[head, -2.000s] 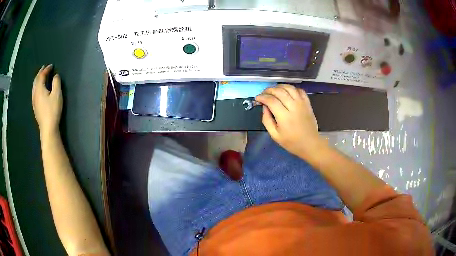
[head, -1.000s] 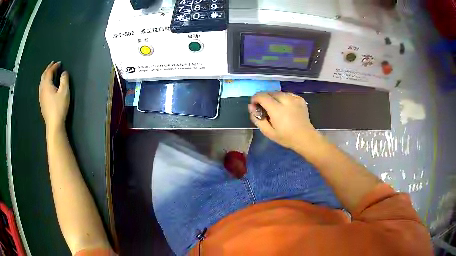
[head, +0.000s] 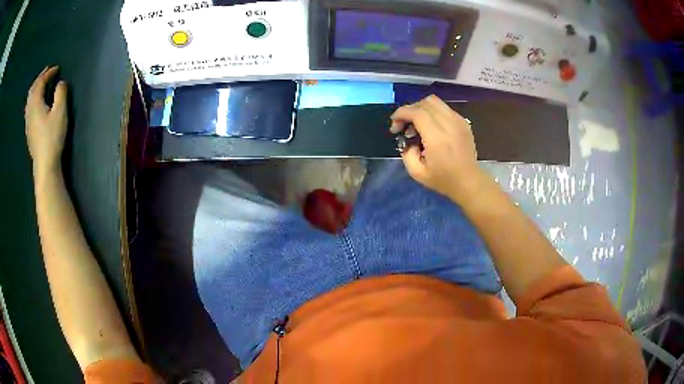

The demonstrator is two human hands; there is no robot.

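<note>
My right hand (head: 441, 142) is over the dark shelf in front of the white machine (head: 225, 56), its fingers closed around a small metal wrench (head: 407, 139). Most of the wrench is hidden by the fingers. My left hand (head: 46, 120) rests on the dark green bench (head: 82, 45) at the far left, with thumb and fingers apart and nothing seen in it. The machine's touchscreen (head: 390, 34) shows purple with green and yellow blocks.
A large black smartphone (head: 232, 110) lies on the left of the dark shelf (head: 517, 131). The machine front bears a yellow button (head: 180, 38), a green button (head: 258, 30) and a red button (head: 565, 71). Grey floor is at the right.
The view has shifted, so the machine sits higher and the keypad phone on its top is out of the picture. The wrench has turned within my right hand. My left hand stays on the bench.
</note>
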